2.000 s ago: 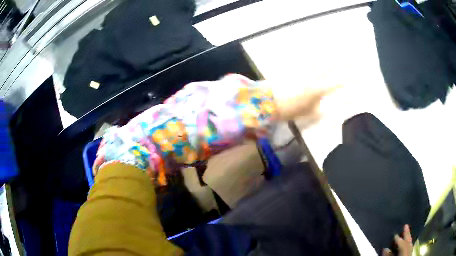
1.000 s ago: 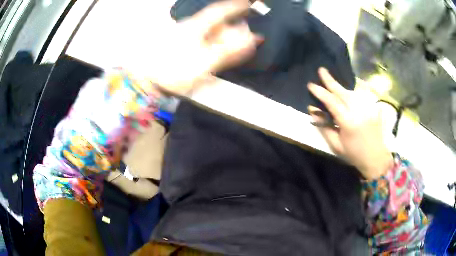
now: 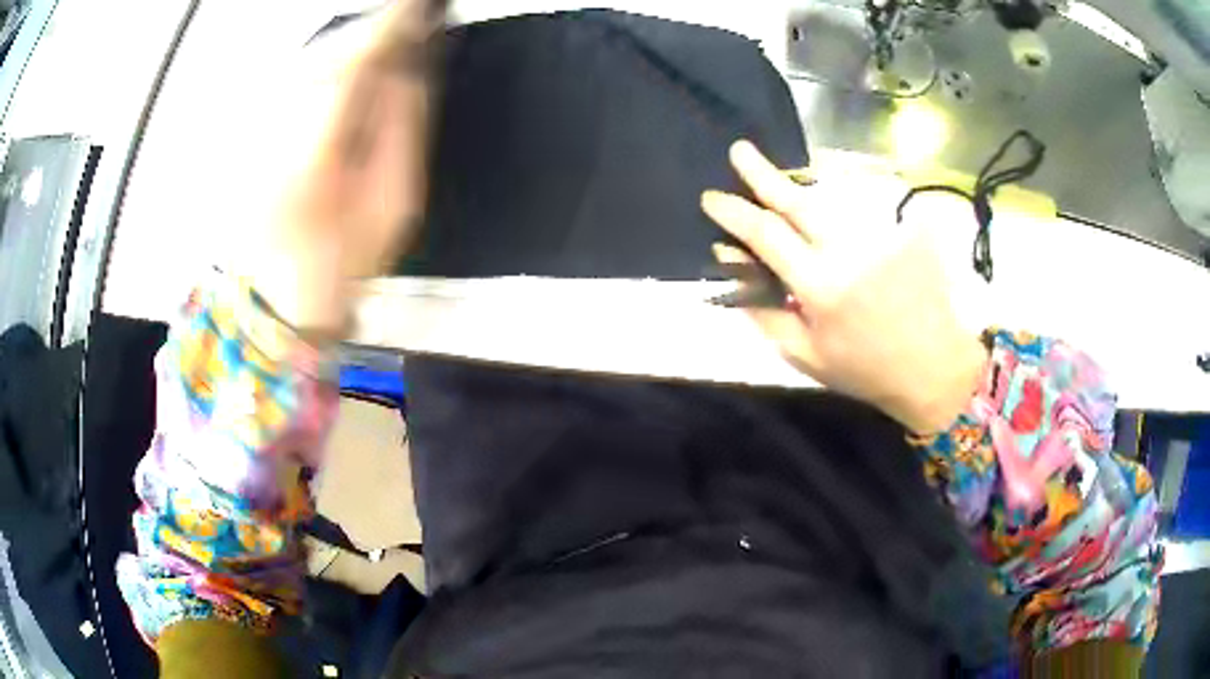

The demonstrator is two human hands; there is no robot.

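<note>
A dark cut fabric panel [image 3: 571, 146] with a curved right edge lies flat on the white tabletop [image 3: 557, 314]. My left hand [image 3: 365, 186] is blurred at the panel's left edge; its fingertips reach the top of the picture, and its grip is unclear. My right hand [image 3: 849, 279] rests its fingertips on the panel's right part. The dark pointed blades of thread snips [image 3: 746, 295] stick out from under its palm, with a small red spot beside them.
The grey metal machine bed [image 3: 982, 133] is at upper right, with a bright lamp spot and a yellow strip [image 3: 1028, 199]. A knotted black cord [image 3: 982, 199] lies right of my right hand. A blue bin [image 3: 372, 382] with beige and dark pieces is below the table, left of my dark-covered lap.
The view has turned and shifted. The panel now lies flatter, and my left hand has moved from over it to its left edge. My right hand remains at its right side.
</note>
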